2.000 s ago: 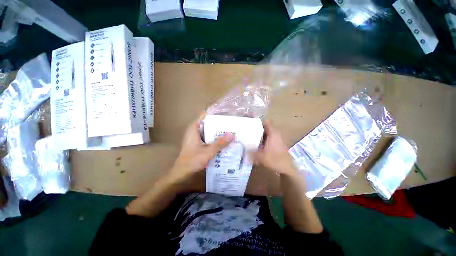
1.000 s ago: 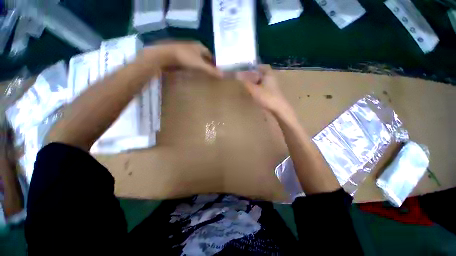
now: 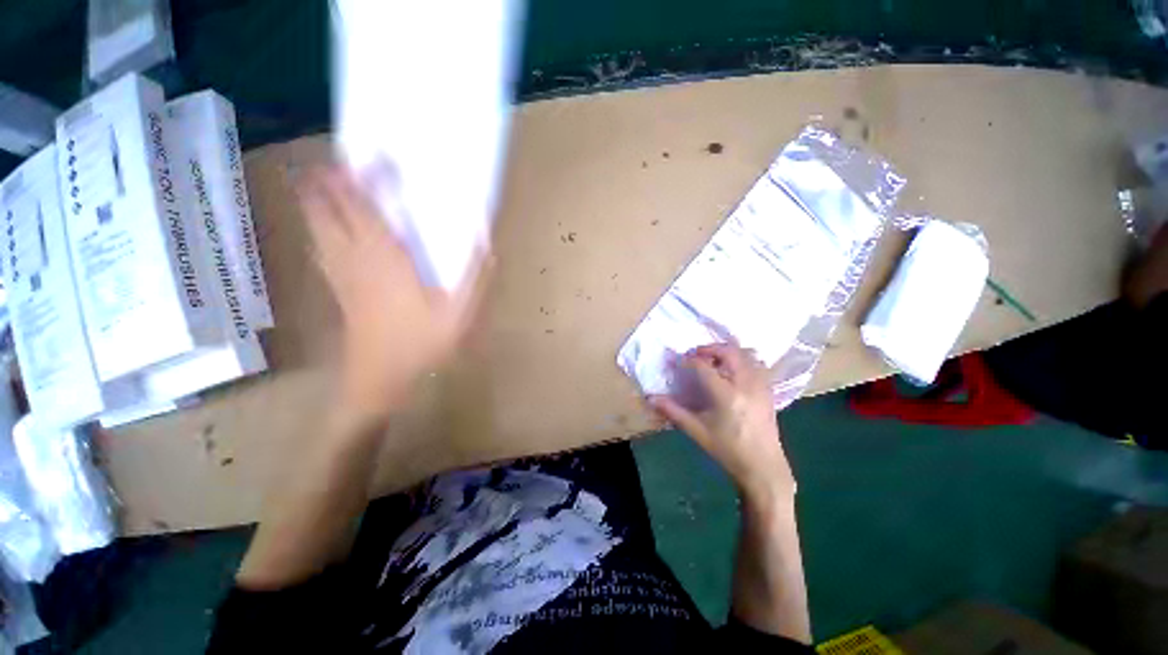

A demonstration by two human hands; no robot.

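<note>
My left hand (image 3: 391,301) holds the near end of a long white toothbrush box (image 3: 429,115), which is blurred and runs past the top edge of the view. My right hand (image 3: 720,403) is at the near left corner of the loose stack of flat poly bags (image 3: 781,256), thumb and fingertips close together on the film. Whether it pinches a single bag cannot be told. A stack of unbagged toothbrush boxes (image 3: 122,243) stands at the left with lettered sides showing.
Crumpled bagged bundles (image 3: 58,493) lie at the far left. A whitish packet (image 3: 929,301) and a thin green stick (image 3: 1012,301) lie right of the bags. The dark green conveyor (image 3: 717,32) runs behind the tan board (image 3: 576,256). Another person's dark sleeve (image 3: 1070,371) shows at right.
The box at the belt is gone from my hands. My left hand now holds a box on the left, and my right hand has moved down onto the loose bags. The view has shifted right.
</note>
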